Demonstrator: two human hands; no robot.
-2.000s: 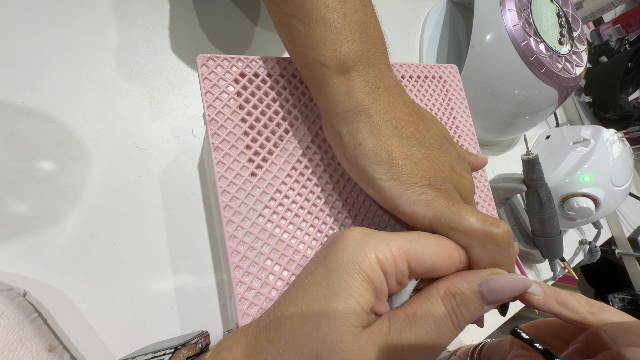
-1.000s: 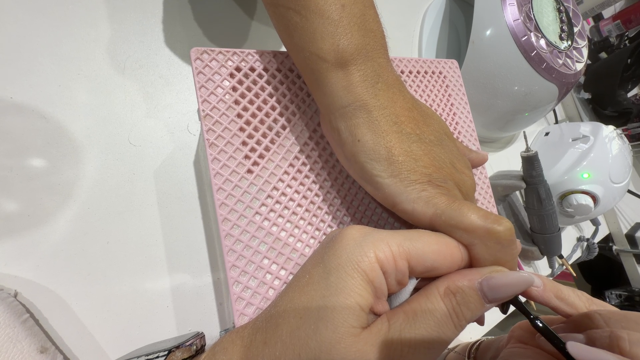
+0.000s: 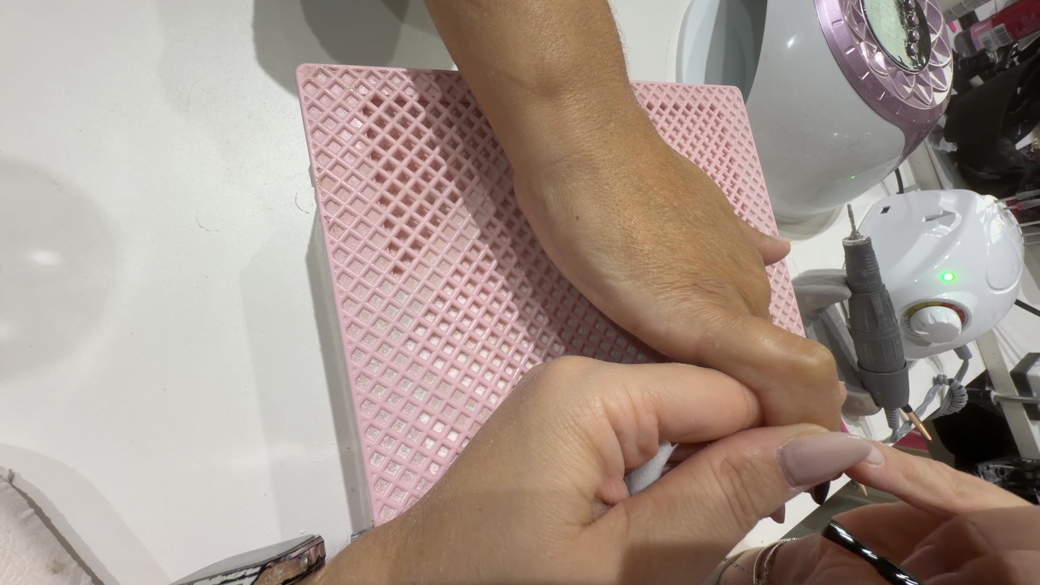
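Note:
My left hand (image 3: 617,463) grips the fingers of another person's hand (image 3: 658,236), which lies back up across a pink lattice-topped dust collector (image 3: 422,325). Something white (image 3: 650,470), of a kind I cannot tell, shows inside my left palm. At the lower right, my right hand (image 3: 934,520) holds a thin glossy black handle (image 3: 869,552); its tip is not clear to see. One finger of my right hand reaches to my left thumb's long pale nail. The other person's fingertips are mostly hidden by my left hand.
Right of the dust collector stands a nail drill's grey handpiece (image 3: 876,325) in its holder, beside the white control unit (image 3: 942,276) with a green light. A white and purple rounded device (image 3: 812,122) stands behind them. A pinkish cloth (image 3: 32,536) lies lower left.
My right hand and the black handle have shifted slightly; the handle's end was near my left thumbnail a second ago and now sits lower. My left hand keeps its hold.

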